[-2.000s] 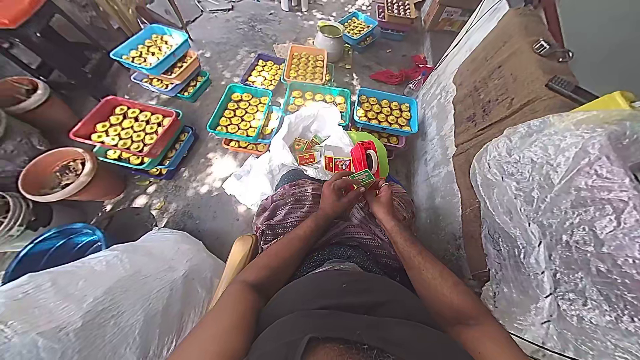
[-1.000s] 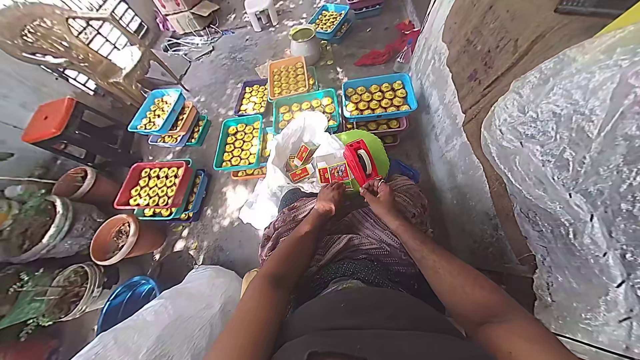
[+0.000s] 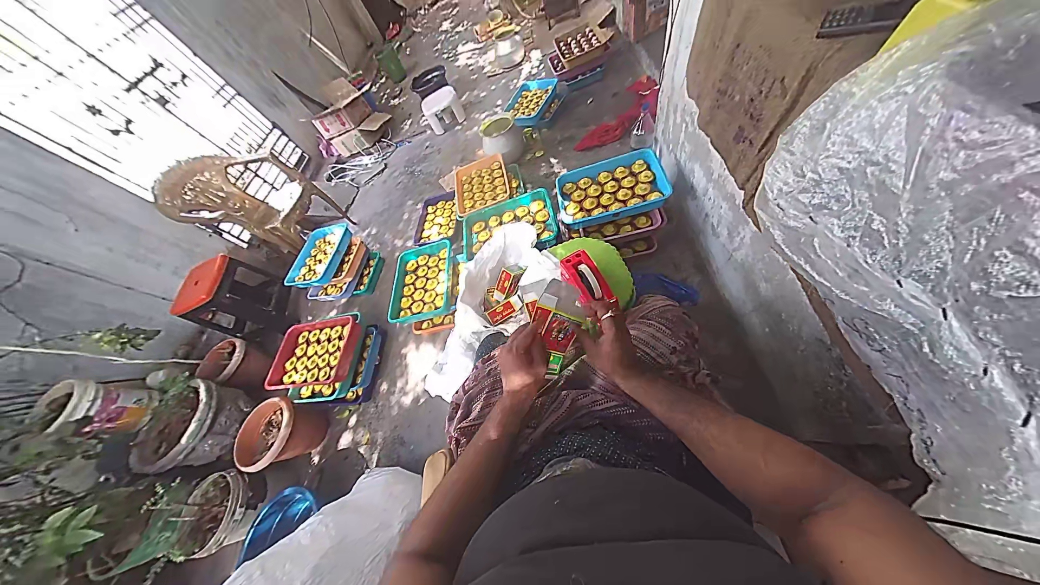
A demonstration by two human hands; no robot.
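Note:
My left hand (image 3: 522,357) holds a small red and green printed cardboard box (image 3: 557,331) above my lap. Close to the box's right side is my right hand (image 3: 608,337); its fingers are bent, and whether it also grips the box is unclear. Just beyond that hand, a red tape dispenser with a white roll (image 3: 588,278) rests on a round green lid or tray (image 3: 613,268). Several small red and yellow boxes (image 3: 504,305) lie on a white plastic bag (image 3: 471,325) left of the dispenser.
Stacked plastic trays (image 3: 615,215) of round yellow pieces stand ahead, with more stacks (image 3: 313,357) at the left. Flowerpots (image 3: 272,435), a stool (image 3: 200,284) and a wicker-look chair (image 3: 211,191) are farther left. A plastic-covered bulk (image 3: 902,195) and a low wall (image 3: 715,203) bound the right.
The view has swung to take in more on the left. Two seconds ago both my hands were at a small green box; now they are at a red and green box.

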